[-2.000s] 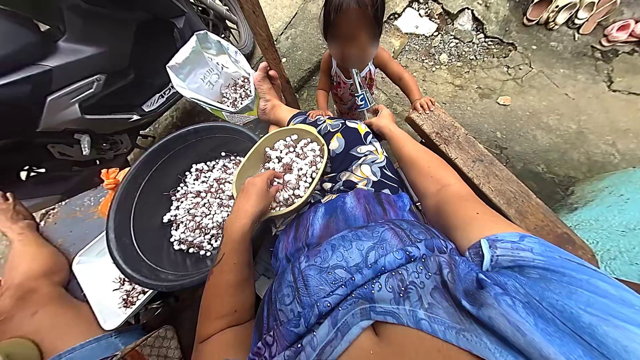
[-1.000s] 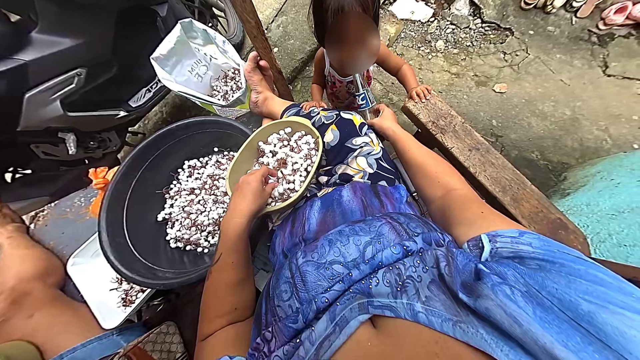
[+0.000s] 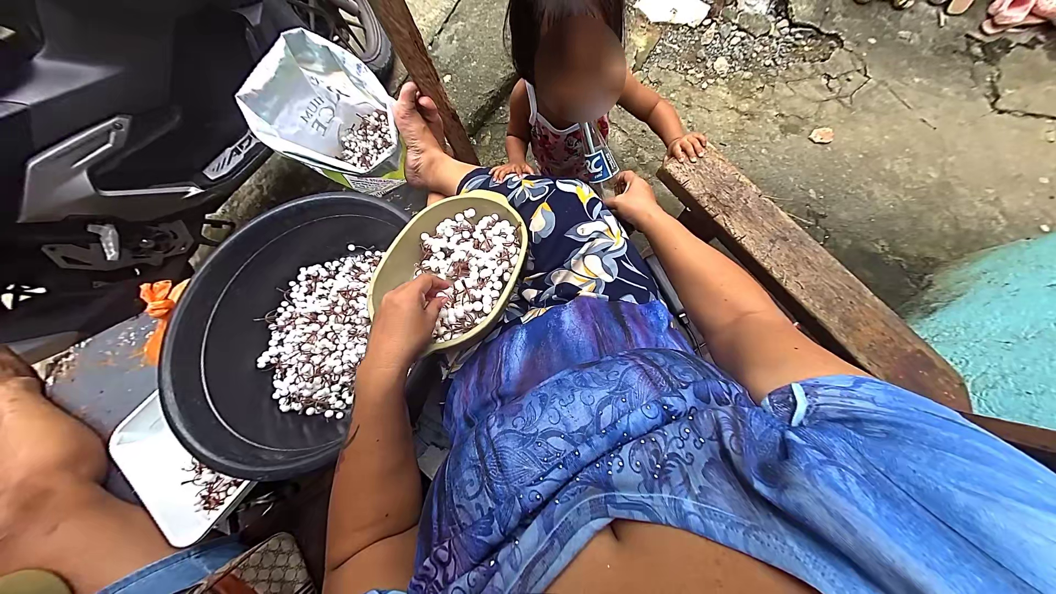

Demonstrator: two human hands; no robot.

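Small white balls on thin reddish-brown stems fill part of an oval yellow-green bowl (image 3: 399, 247), which is tilted over the wearer's lap. My left hand (image 3: 406, 320) reaches over its near rim, fingertips among the balls; whether they pinch any cannot be told. More of these balls (image 3: 318, 338) lie in a large round black basin (image 3: 210, 355) left of the bowl, partly under it. My right hand (image 3: 634, 200) is closed around the lower part of a bottle (image 3: 601, 163) with a blue label and a straw, beside the patterned knee. The palm side is hidden.
A child (image 3: 569, 132) leans on the knee by the bottle. An open printed bag (image 3: 305, 99) and a white tray (image 3: 153, 462) hold more balls. A wooden beam (image 3: 808, 264) runs at right, a motorcycle (image 3: 107, 132) stands at left, and another person's leg (image 3: 58, 478) is at lower left.
My left hand stays at the bowl, its fingers slightly shifted among the balls. The right hand keeps hold of the bottle. The child's head has tilted down nearer the straw.
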